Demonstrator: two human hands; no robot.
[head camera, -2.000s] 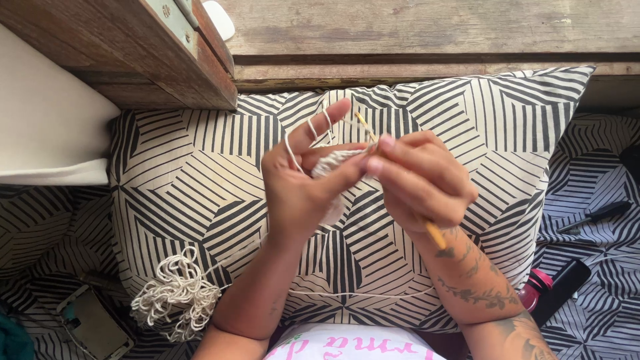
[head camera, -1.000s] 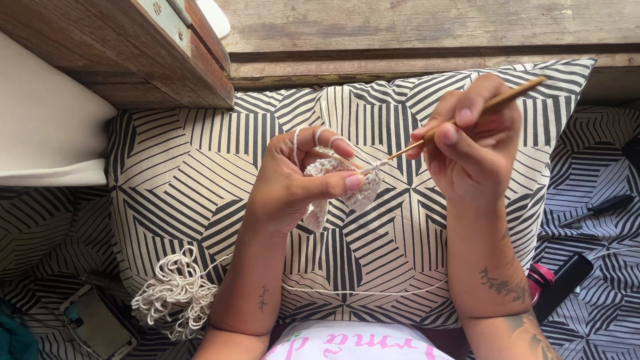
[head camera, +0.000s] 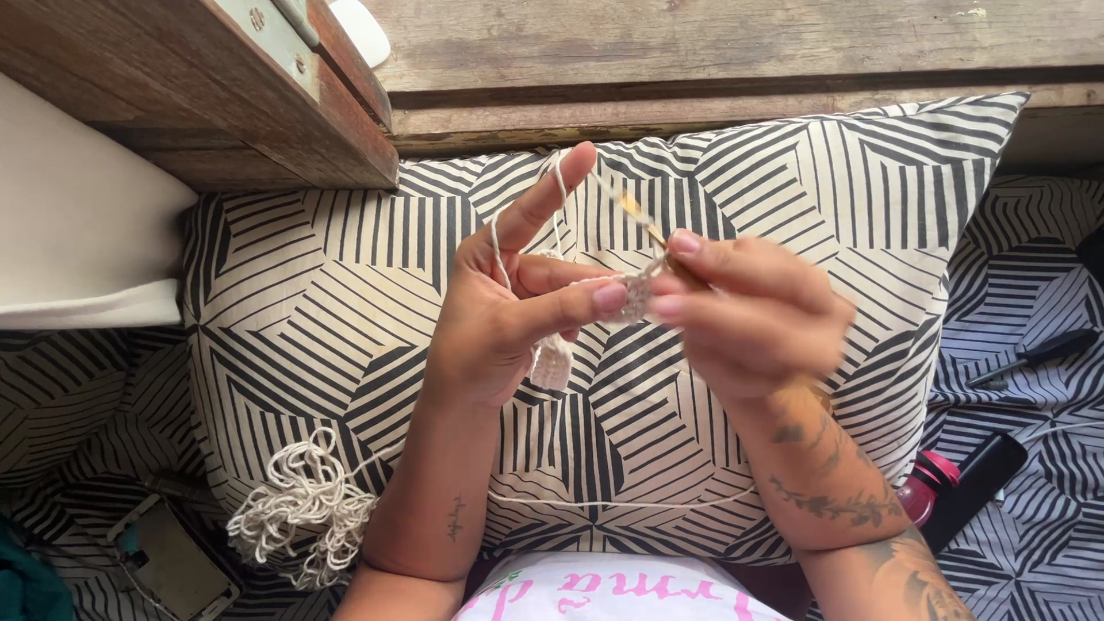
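My left hand (head camera: 517, 310) pinches a small piece of off-white crochet work (head camera: 552, 362) between thumb and fingers, its index finger raised with yarn looped around it. A golden crochet hook (head camera: 642, 220) is in my right hand (head camera: 759, 310), blurred by motion, its tip pointing up and left beyond the work's top edge. The fingertips of my right hand are close against the work, and the hook's rear is hidden by the palm. A loose heap of off-white yarn (head camera: 302, 509) lies by my left forearm, and a strand runs across the cushion below both hands.
Under my hands is a black-and-cream patterned cushion (head camera: 345, 293). A wooden ledge (head camera: 690, 43) runs behind it, with a wooden frame (head camera: 259, 95) at upper left. At right lie a black cylindrical object (head camera: 979, 492), a pink-capped bottle (head camera: 927, 483) and a dark pen-like tool (head camera: 1056, 347).
Since one second ago, my right hand has come left and down to the work, and the hook now points up-left. My left index finger has risen and straightened, with yarn on it.
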